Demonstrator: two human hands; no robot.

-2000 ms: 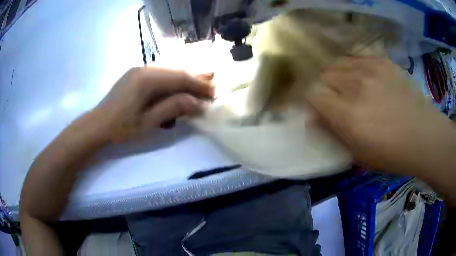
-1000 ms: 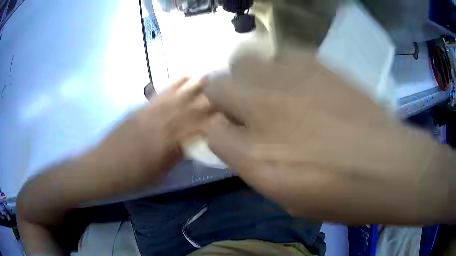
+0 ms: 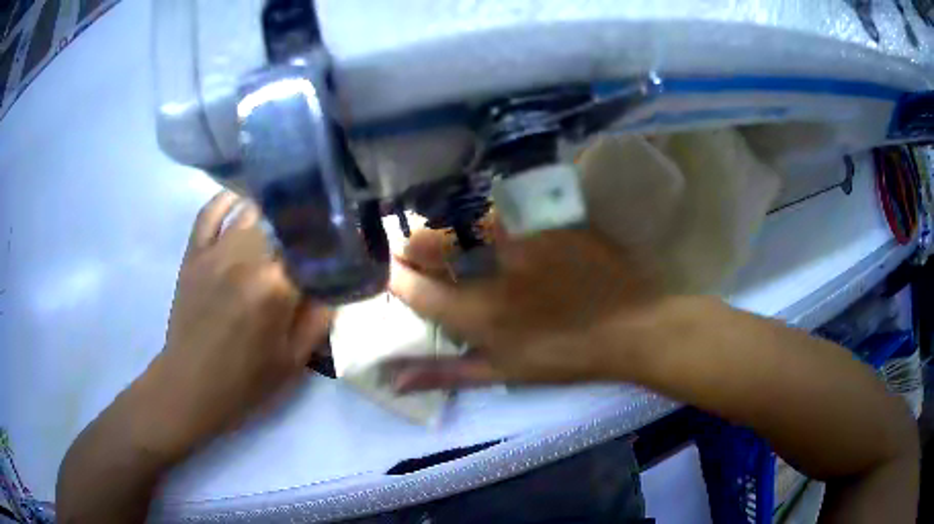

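Cream cloth (image 3: 384, 343) lies under the machine's needle area, with more of it (image 3: 707, 205) bunched under the machine arm at the right. My left hand (image 3: 241, 297) is at the left of the needle area, its fingers partly behind the shiny curved guard (image 3: 297, 184). My right hand (image 3: 522, 302) lies on the cloth right of the needle, fingers pointing left and slightly blurred. The presser foot and needle tip are mostly hidden by the guard and fingers. The sewing machine head (image 3: 614, 61) crosses the top of the view.
The white table (image 3: 92, 256) has a curved, marked front edge (image 3: 574, 420) with a dark slot near it. A blue crate (image 3: 732, 461) stands at lower right below the edge. Coloured loops (image 3: 898, 194) hang at far right. Dark cloth (image 3: 553, 491) lies at bottom centre.
The view has shifted so the machine head fills the top. My hands have moved apart, one on each side of the needle area, and the cream cloth now lies under the needle area.
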